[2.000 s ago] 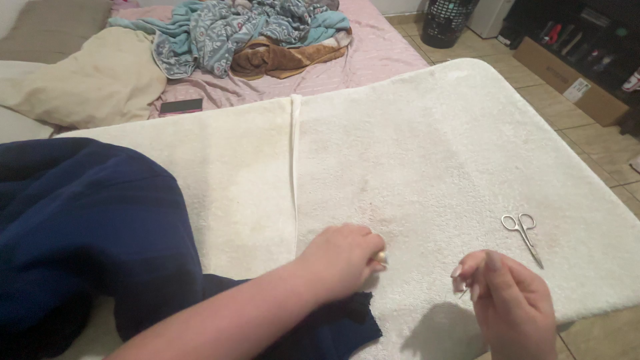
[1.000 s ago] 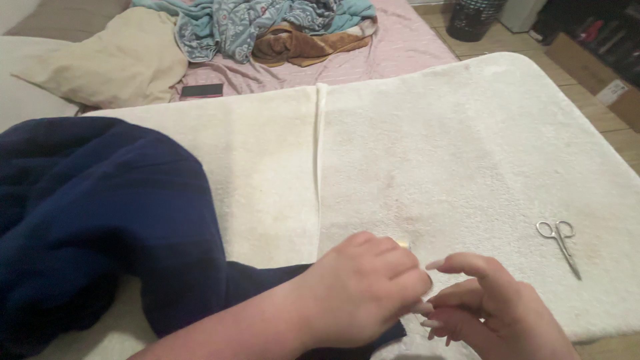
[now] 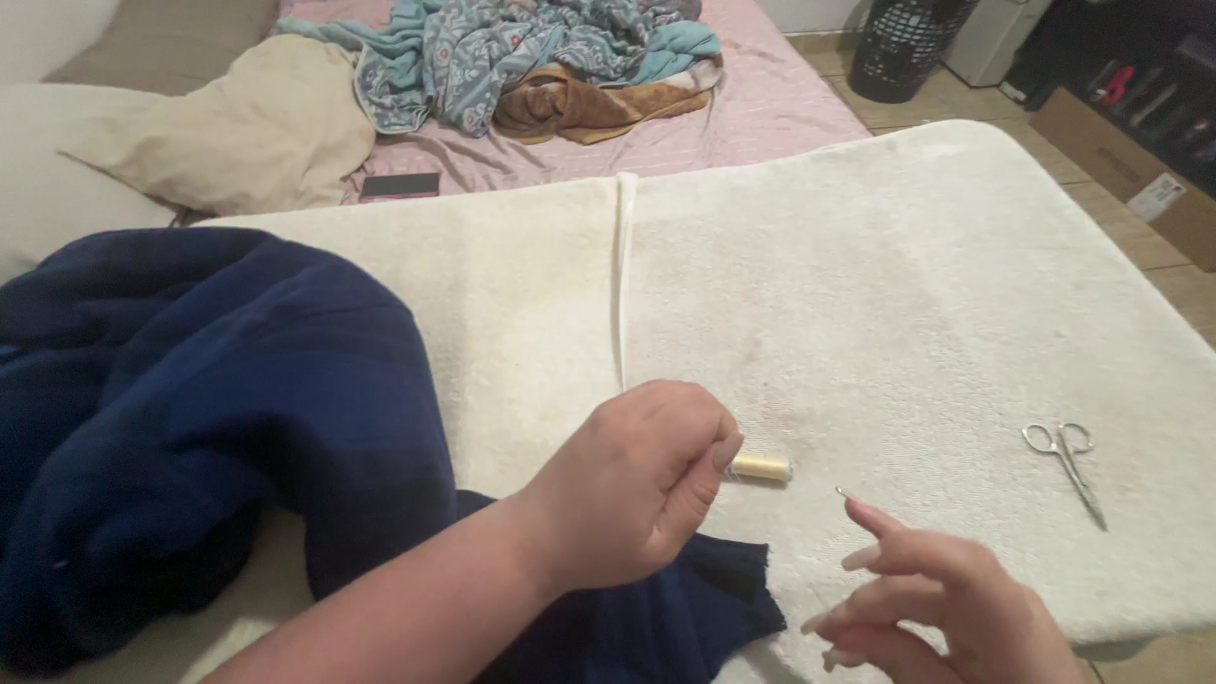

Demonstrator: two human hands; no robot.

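Observation:
My left hand (image 3: 646, 484) is closed, thumb against the curled fingers, above the navy blue fabric (image 3: 313, 380); what it may pinch is too small to tell. Just past its thumb, a spool of pale yellow thread (image 3: 763, 466) lies on the cream fleece cover (image 3: 902, 313). My right hand (image 3: 940, 598) is lower right with its fingers apart, its index finger raised toward the spool. A tiny shiny thing shows at that fingertip, too small to name. Small metal scissors (image 3: 1069, 472) lie on the cover, to the right of both hands.
Behind the covered surface is a bed with a pink sheet (image 3: 760, 114), crumpled blankets (image 3: 532, 57), a beige pillow (image 3: 247, 123) and a dark phone-like object (image 3: 400, 185). A black basket (image 3: 902, 47) and a cardboard box (image 3: 1121, 171) stand on the tiled floor at the upper right.
My hands came together one second ago and are now apart. The yellow spool, mostly hidden behind my left hand before, now shows on the cover.

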